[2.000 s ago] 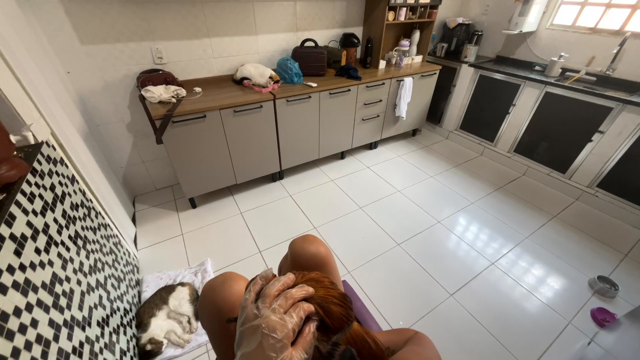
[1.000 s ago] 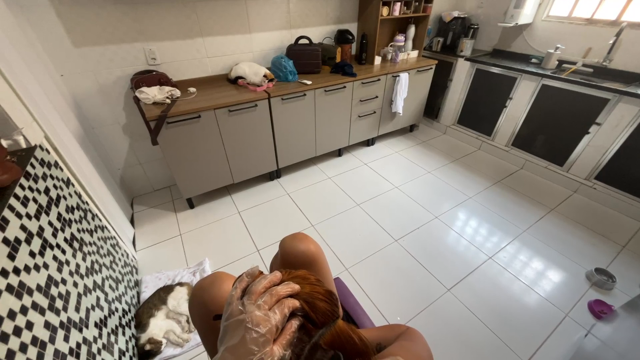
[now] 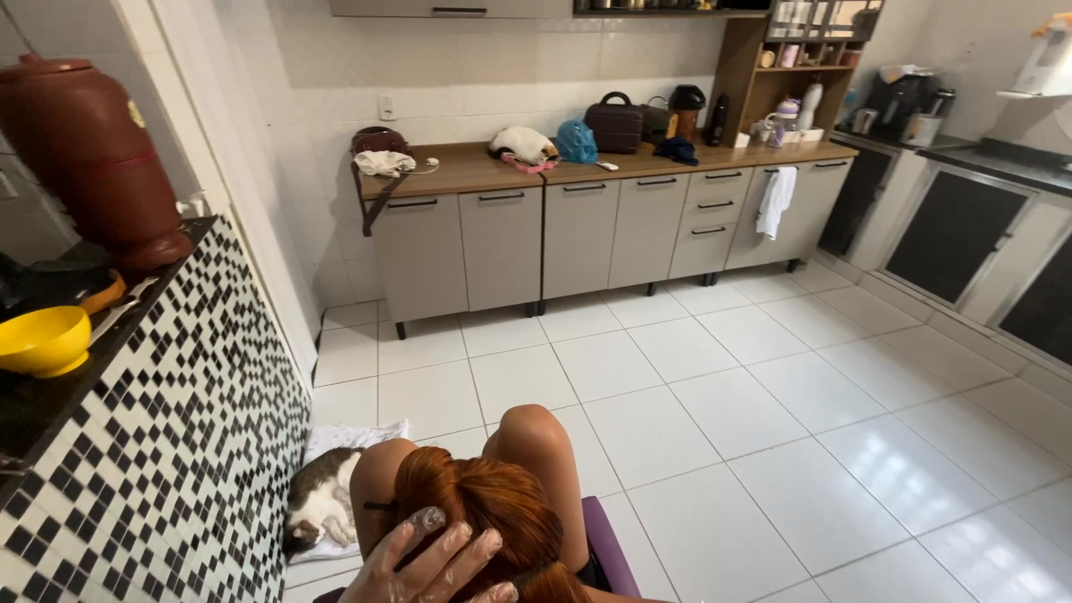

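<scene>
A seated person's orange-red hair (image 3: 502, 502) fills the lower middle of the head view, parted into sections, with a dark band around a gathered part lower right. My left hand (image 3: 440, 561), in a clear plastic glove, comes in from the lower left and rests on the hair, its fingers apart. The palm and wrist are partly cut off by the bottom edge. A thin dark item (image 3: 381, 507) juts from the hair's left side; its kind is unclear. The person's bare knees (image 3: 532, 440) rise beyond the head. My right hand is out of view.
A purple seat (image 3: 610, 544) shows beside the person. A cat (image 3: 331, 502) lies on a white cloth at left, by the mosaic-tiled counter wall (image 3: 167, 419). That counter holds a yellow bowl (image 3: 46, 339) and a clay water filter (image 3: 96, 159). Another cat (image 3: 523, 144) rests on the wooden countertop (image 3: 456, 172).
The view has swung left, bringing in the yellow bowl and more of the clay filter. My left hand stays on the hair, with its fingers spread wider than before.
</scene>
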